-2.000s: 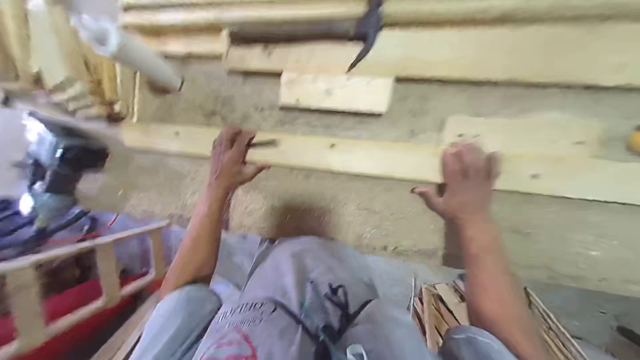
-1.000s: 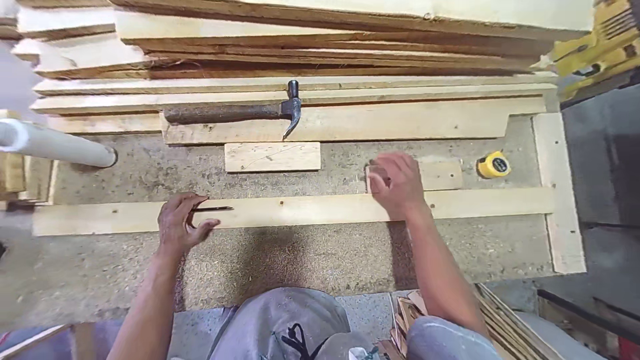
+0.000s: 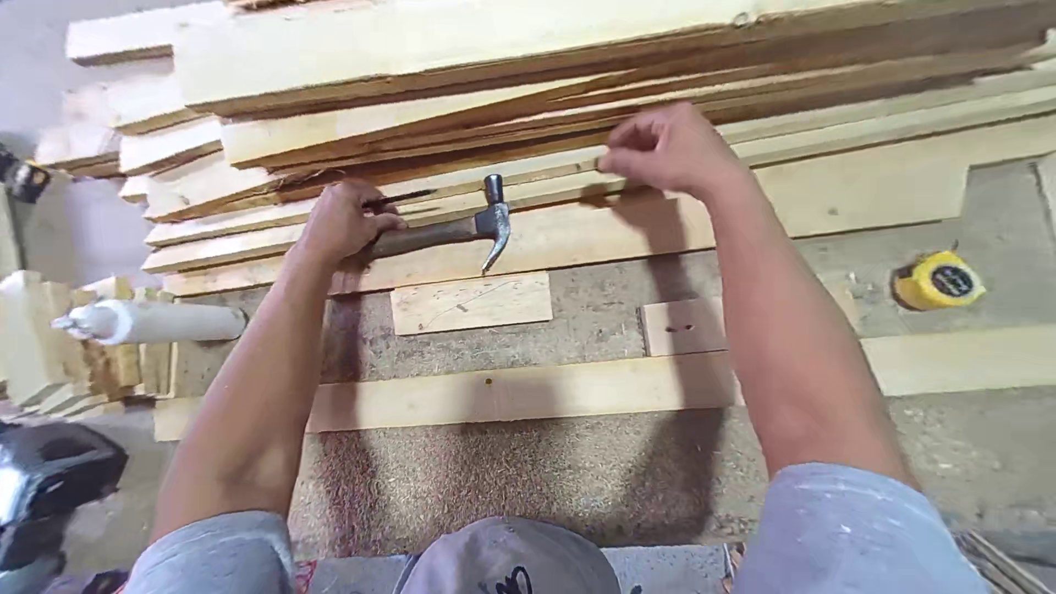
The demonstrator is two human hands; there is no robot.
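Observation:
A thin dark stick, likely a pencil (image 3: 406, 197), pokes out from between the fingers of my left hand (image 3: 345, 221), which rests on the wooden strips (image 3: 272, 221) beside the hammer handle. The claw hammer (image 3: 492, 221) lies on a flat board (image 3: 569, 235). My right hand (image 3: 672, 153) is over the same strips farther right, thumb and fingers curled; whether it grips a strip is unclear. Closer to me are a short wood block (image 3: 472, 304), another short piece (image 3: 683, 327) partly behind my right forearm, and a long narrow board (image 3: 528, 394).
Stacked planks (image 3: 462, 49) fill the far side. A yellow tape measure (image 3: 939, 280) sits at the right on the worktop (image 3: 511, 487). At the left are a white cylinder (image 3: 169, 322), wood offcuts (image 3: 41, 342) and a dark power tool (image 3: 58, 478). A cap (image 3: 511, 561) shows at the bottom.
Both hands have left the long narrow board and moved away from me to the strips by the plank stack. The dark stick has gone along with my left hand.

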